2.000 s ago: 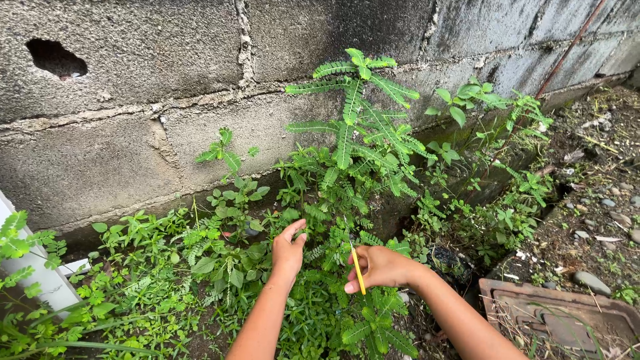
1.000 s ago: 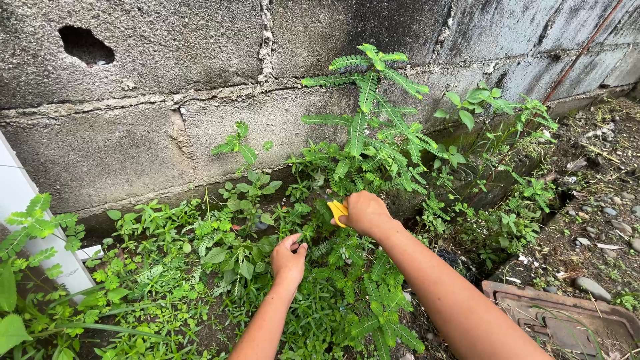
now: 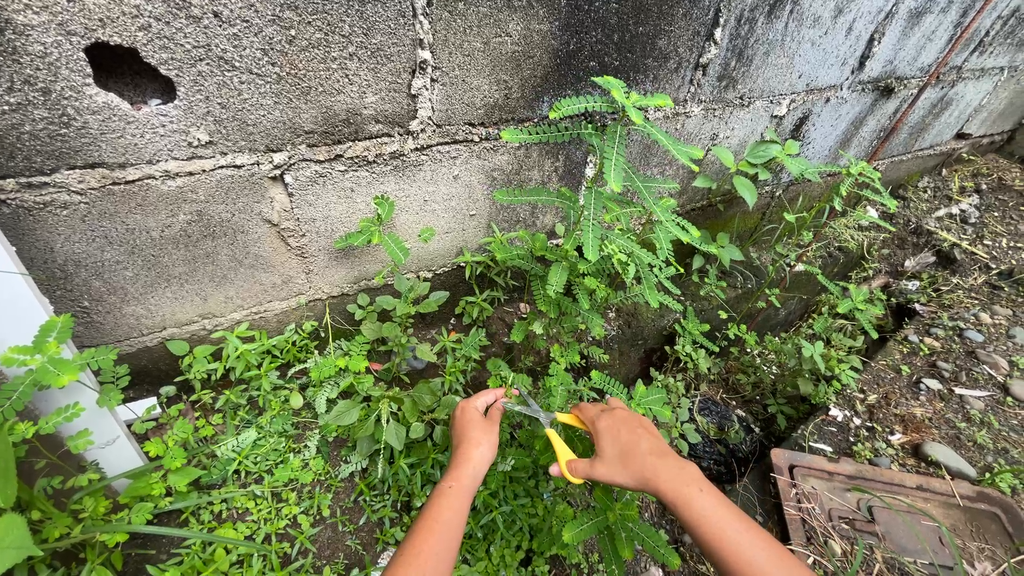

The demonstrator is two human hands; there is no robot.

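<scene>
Yellow-handled scissors (image 3: 565, 456) are in my right hand (image 3: 626, 448), their handles spread and their metal blades parted, pointing left toward my left hand. My left hand (image 3: 475, 428) pinches a thin green stem or sprig (image 3: 510, 388) between thumb and fingertips, right at the blade tips. Both hands are low among the weeds. Behind them a tall plant with feathery paired leaflets (image 3: 614, 160) rises against the wall. Another leafy shoot (image 3: 392, 308) grows to the left of it. Which plant the pinched stem belongs to I cannot tell.
A concrete block wall (image 3: 200, 224) with a hole crosses behind the plants. At the left leans a white panel (image 3: 72, 400). A brown rectangular lid (image 3: 896, 512) lies lower right, near stones (image 3: 946, 460) and a black plastic bag (image 3: 720, 436) in the ditch.
My right hand has come down from the tall plant's middle, and the scissors, handles closer together before, are now spread beside my left hand. The left fingertips now meet around a stem.
</scene>
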